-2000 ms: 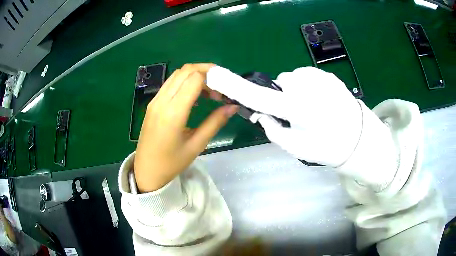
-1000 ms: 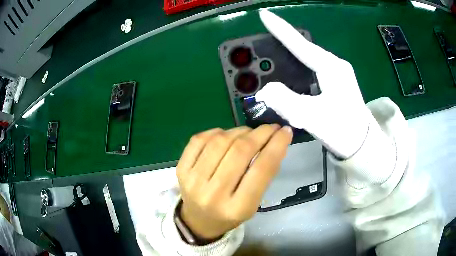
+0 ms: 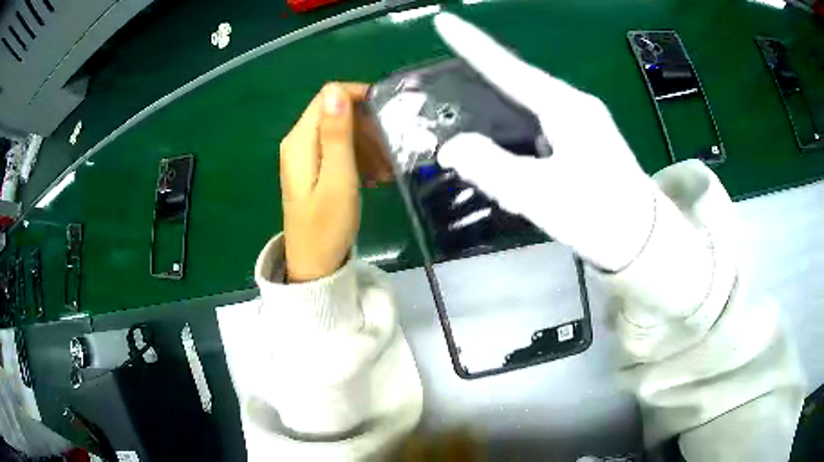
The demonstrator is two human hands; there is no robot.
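A dark phone middle frame (image 3: pixel 492 217) is held up over the belt's near edge, its camera end at the upper left and its open window toward me. Bright glare covers part of the camera area. My right hand (image 3: pixel 560 171), in a white glove, grips the frame with the thumb on its face below the camera holes. My left hand (image 3: pixel 321 180), bare, is at the frame's upper left edge, thumb up, with its fingers partly hidden behind the camera end. A small blue spot shows beside the gloved thumb.
The green belt (image 3: pixel 298 126) carries several spaced-out frames, left and right. A white bench surface (image 3: pixel 506 406) lies below the hands. At left, a pale strip (image 3: pixel 196 368) and looped dark handles (image 3: pixel 140 345) lie on a dark surface. A grey vented cabinet (image 3: pixel 54 54) stands upper left.
My left hand has moved from over the lower part of the solid area up to the left edge of the camera end. The frame stays in my gloved hand. Belt frames have shifted left.
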